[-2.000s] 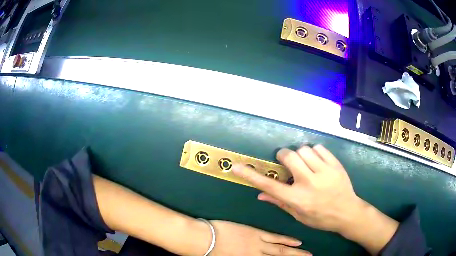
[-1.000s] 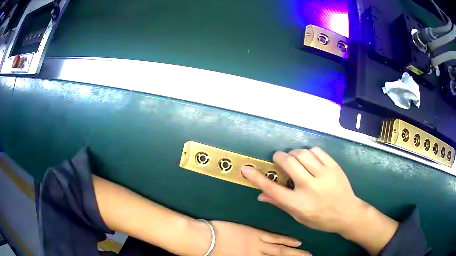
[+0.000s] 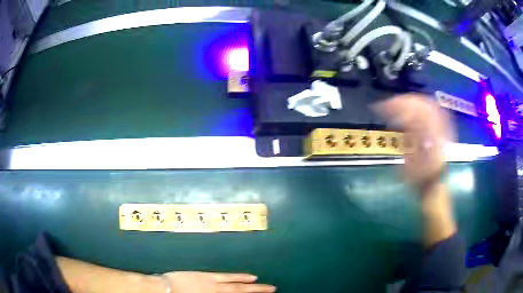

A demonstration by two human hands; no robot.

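A gold fixture plate (image 3: 193, 217) with six round holes lies flat on the green bench mat, untouched. Stacked gold cover plates (image 3: 355, 142) lean against the front of the black lamp housing (image 3: 281, 109). My right hand (image 3: 421, 137) is raised, blurred, over the right end of that stack; whether it touches the stack is unclear. My left hand (image 3: 215, 283) rests flat on the mat below the single plate, partly cut off by the bottom edge. It holds nothing.
One gold plate end (image 3: 238, 82) shows under the housing's left side, beside violet light. Another plate (image 3: 455, 103) lies on the belt at the right, near a second glow. A white crumpled tissue (image 3: 315, 99) and pale cables (image 3: 381, 34) are on the housing.
My right hand has left the single plate and moved right and up to the stack. The view has turned right. The plate on the belt has gone further under the housing.
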